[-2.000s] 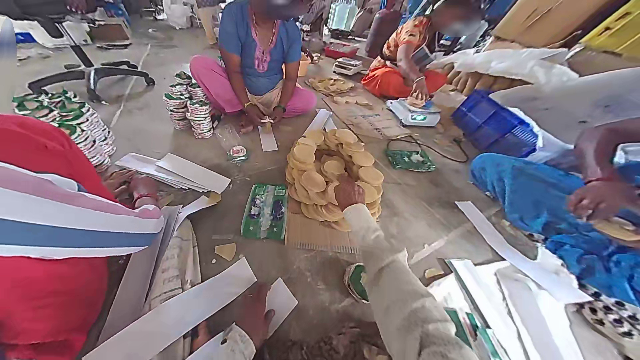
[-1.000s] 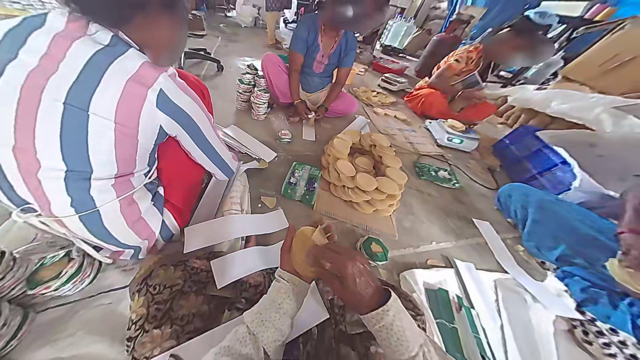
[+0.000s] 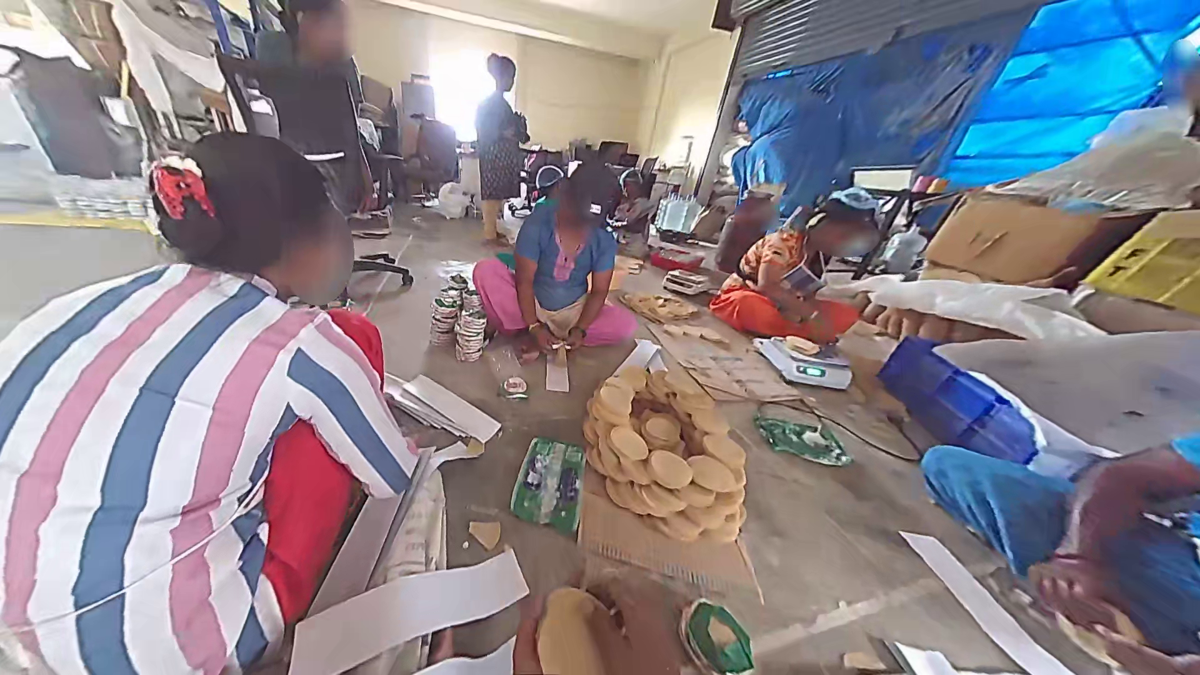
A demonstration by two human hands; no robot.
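Observation:
At the bottom edge of the head view, a stack of thin, round tan discs (image 3: 569,630) is held between my left hand (image 3: 531,637) and my right hand (image 3: 642,623). Only part of each hand shows. Beyond them a large ring-shaped heap of the same discs (image 3: 667,469) rests on a corrugated cardboard sheet (image 3: 666,553). A green printed packet (image 3: 549,486) lies left of the heap. Just right of my right hand is a round green-wrapped pack (image 3: 716,637). White paper strips (image 3: 412,609) lie to the left of my hands.
A person in a striped top sits close at left; others sit ahead and at right. Stacked round packs (image 3: 457,323), a digital scale (image 3: 803,364), a green plastic wrapper (image 3: 802,439), a blue crate (image 3: 956,398) and a long white strip (image 3: 980,600) are on the floor around the heap.
My right hand, at the heap two seconds ago, has come back to my left hand, and both now hold discs. The view has tilted up.

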